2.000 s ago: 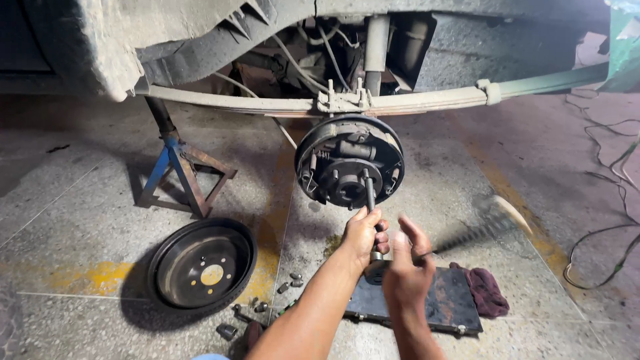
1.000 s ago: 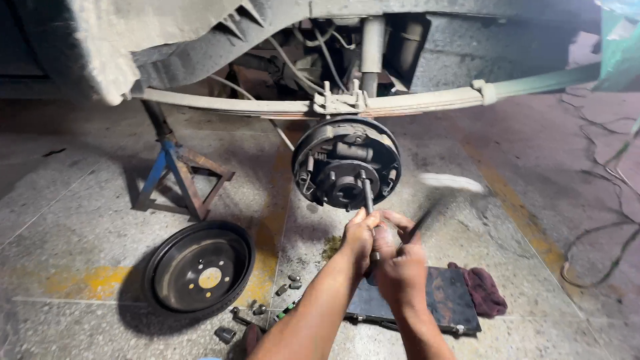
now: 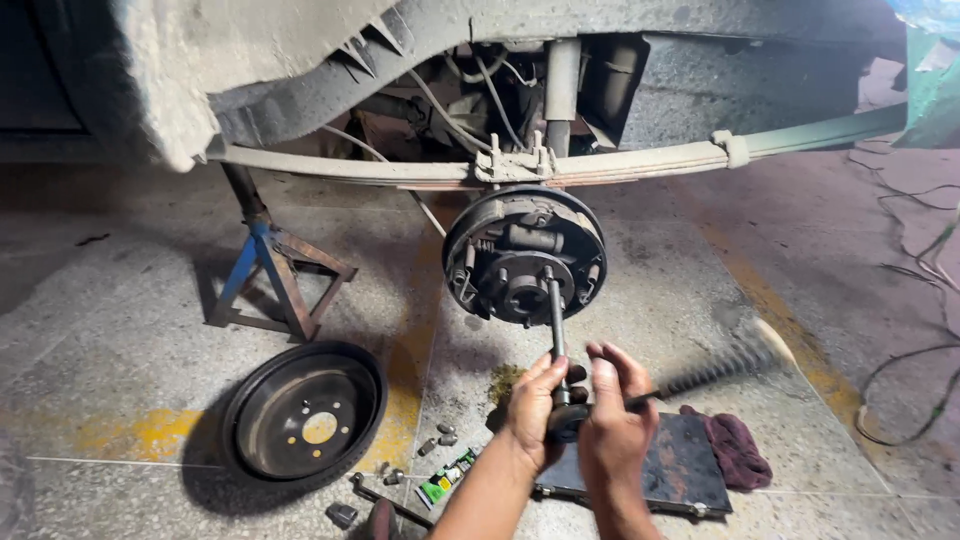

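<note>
A ratchet wrench (image 3: 645, 401) with a long extension bar (image 3: 556, 319) reaches the hub flange (image 3: 525, 279) of an exposed drum brake assembly (image 3: 525, 255), its tip among the studs right of the hub centre. My left hand (image 3: 536, 405) is wrapped around the near end of the bar, beside the ratchet head. Close on its right, my right hand (image 3: 619, 412) is at the ratchet's head and shaft, fingers partly raised; its exact grip is unclear. The ribbed ratchet handle points right and is blurred. Above the brake runs a leaf spring (image 3: 360, 169) with U-bolts.
A removed brake drum (image 3: 300, 412) lies at lower left, near a blue, rusty jack stand (image 3: 274, 277). Below my hands are a black tool case (image 3: 675, 465) and a dark red cloth (image 3: 739, 450). Loose nuts (image 3: 446, 435), a green tube (image 3: 448, 476) and a lug wrench (image 3: 390, 502) lie left of my forearms.
The ratchet handle has swung between frames, higher a second ago and lower now, and it stays blurred. My right hand has shifted with it, while my left hand stays around the bar.
</note>
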